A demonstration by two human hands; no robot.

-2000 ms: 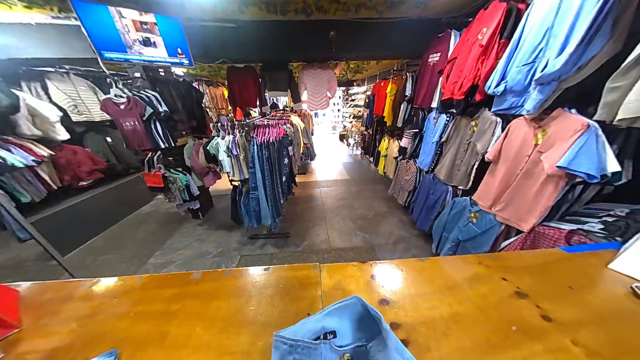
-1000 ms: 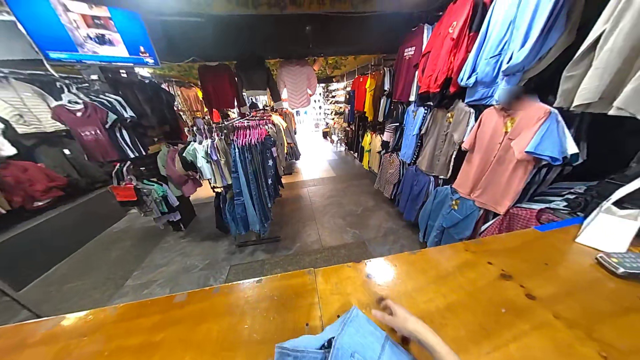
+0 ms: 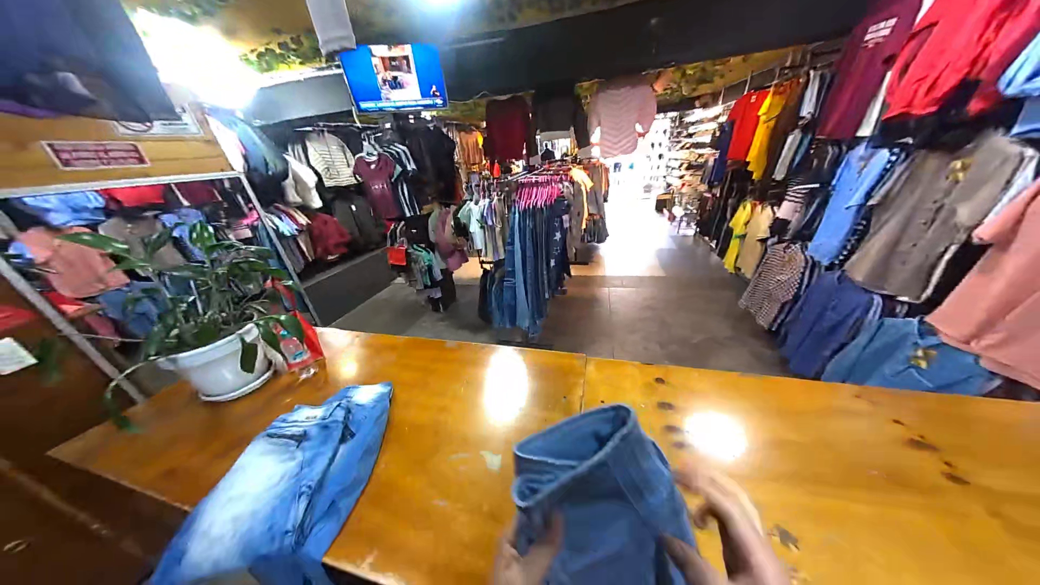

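Note:
Blue denim jeans [image 3: 605, 496] stand raised near the front edge of a varnished wooden counter [image 3: 439, 455], their open end toward the top. My left hand [image 3: 528, 548] grips their left side, low in the view. At their right side is my right hand [image 3: 727, 528], slightly blurred, its thumb against the denim and its other fingers spread away from it. To the left lies a second pair of jeans [image 3: 284, 479], faded light blue, flat on the counter and partly over its front edge.
A plant in a white pot [image 3: 223, 366] stands at the counter's left end, beside a red bag [image 3: 305, 337] and a small clear bottle [image 3: 291, 345]. Beyond the counter are a rack of jeans [image 3: 532, 260], hanging clothes along the right and a wall screen [image 3: 394, 77].
Both hands are now at the blue jeans, which are raised; one second ago only one hand showed, right of them. The view has swung left, bringing in the plant and the faded jeans.

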